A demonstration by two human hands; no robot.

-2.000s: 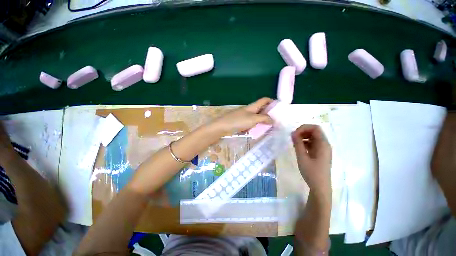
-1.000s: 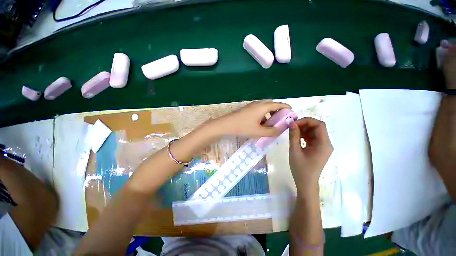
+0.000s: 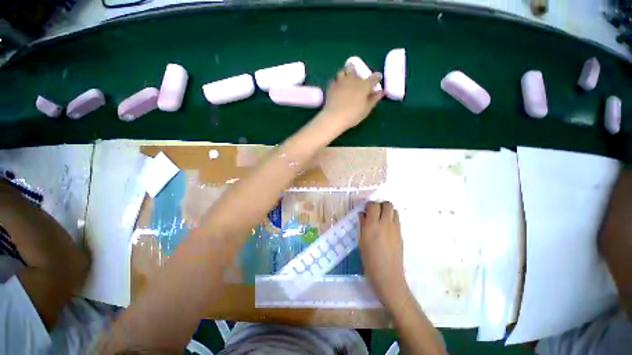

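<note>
My left hand (image 3: 352, 97) reaches over the green belt (image 3: 229, 41), its fingers around a pink case (image 3: 362, 71) that lies there. My right hand (image 3: 380, 225) is on the sticker strip (image 3: 326, 251), fingers bent at its upper end; whether it pinches a sticker is hidden. The strip lies slanted on the film-covered mat (image 3: 277, 166). A second, plainer strip (image 3: 322, 292) lies flat below it, its right end beneath my right forearm. Another pink case (image 3: 296, 96) lies on the belt just left of my left hand, against a paler case (image 3: 280, 75).
Several more pink cases lie along the belt, one (image 3: 395, 74) just right of my left hand. White paper (image 3: 568, 243) lies right of the mat, a folded white piece (image 3: 161, 175) at its left. Other people's arms show at both sides.
My left hand has let go of the worked case and moved up to another on the belt. A case now lies left of that hand. My right hand has moved down to the strip.
</note>
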